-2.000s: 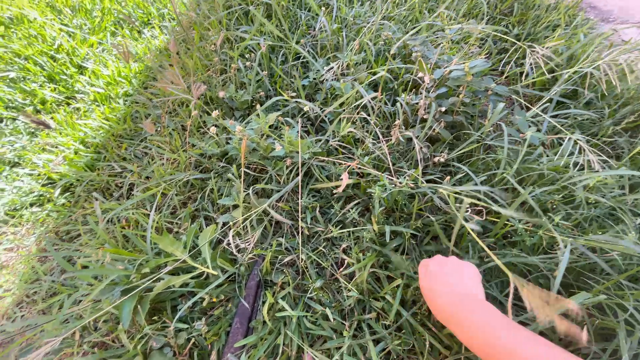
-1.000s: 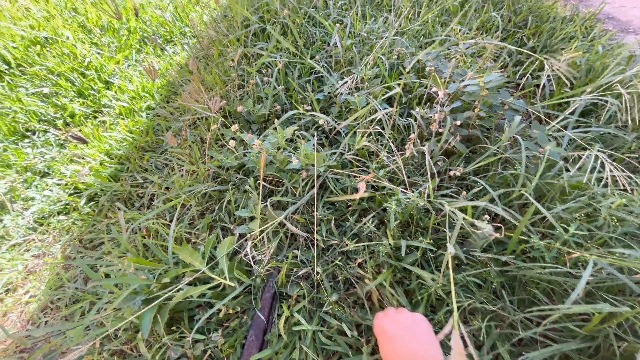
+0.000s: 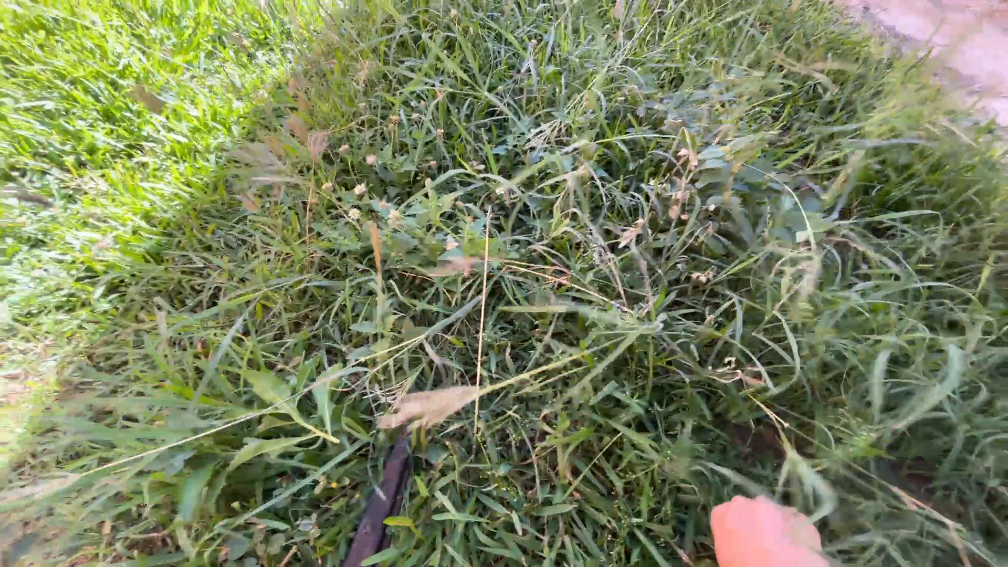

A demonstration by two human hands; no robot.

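My right hand point(image 3: 765, 532) is at the lower right edge, low over tall green grass point(image 3: 598, 472); it looks like a fist, and its fingers and anything in them are hidden. A dark, narrow bar point(image 3: 383, 504), its material unclear, slants up from the bottom edge left of centre, its far end in the grass. Just above that end, a tan feathery seed head point(image 3: 429, 406) on a green stem crosses the view. My left hand is out of view.
Broad-leaved weeds point(image 3: 276, 402) grow left of the bar. Small pale flower heads point(image 3: 360, 190) and dry stems stand farther off. Bright sunlit grass point(image 3: 94, 102) covers the upper left, and a pale strip of bare ground point(image 3: 957, 47) lies at the upper right.
The seed head, at the lower right beside my right hand two seconds ago, now lies across the lower middle above the bar. Grass at the right is now blurred.
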